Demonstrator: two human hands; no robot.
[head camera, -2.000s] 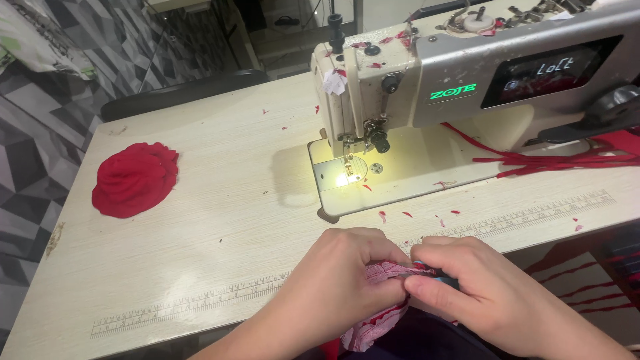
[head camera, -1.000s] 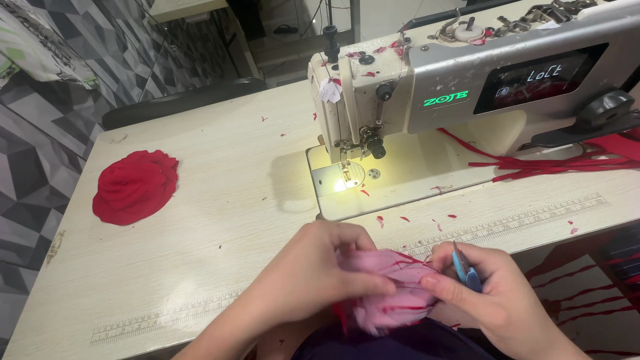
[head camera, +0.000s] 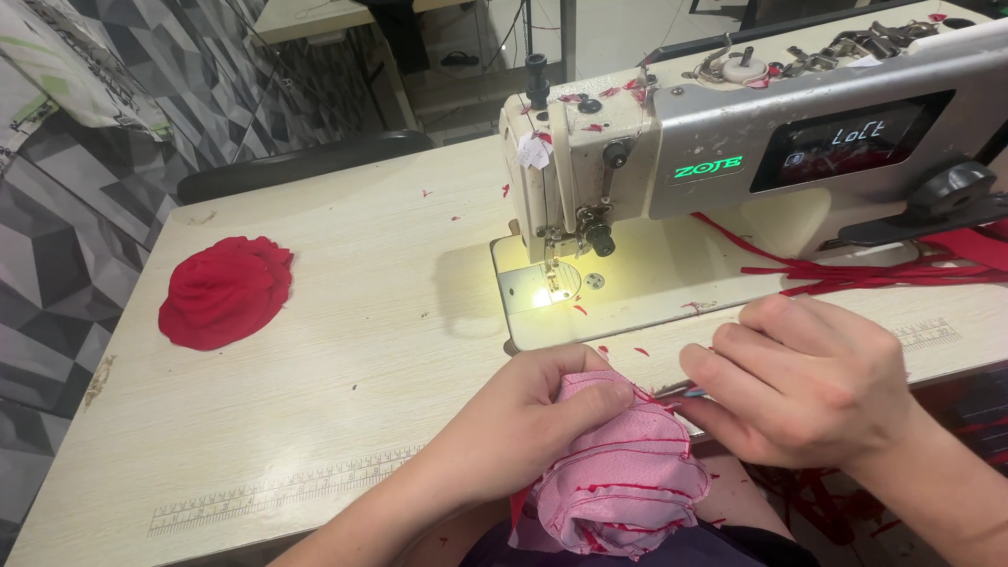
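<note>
My left hand (head camera: 543, 425) pinches a gathered pink fabric piece with red seam edges (head camera: 622, 472) between thumb and fingers, at the table's front edge above my lap. On its right side, my right hand (head camera: 795, 386) is closed around a small tool with a blue part (head camera: 693, 391), mostly hidden by the fingers; its metal tip meets the fabric's upper right edge. What kind of tool it is I cannot tell. A red fabric rosette (head camera: 224, 293) lies on the left of the table. The needle and presser foot of the sewing machine (head camera: 554, 276) stand beyond my hands, lit.
The Zoje sewing machine (head camera: 709, 134) fills the back right. Red fabric strips (head camera: 866, 272) lie across its bed and the table. Red scraps are scattered about. A printed ruler (head camera: 315, 484) runs along the front edge of the pale table (head camera: 378, 315). A black chair back (head camera: 307, 165) stands behind.
The pink piece now hangs spread open below my left hand; earlier it was bunched up. My right hand has turned over, knuckles up, and brought the blue tool to the fabric's edge.
</note>
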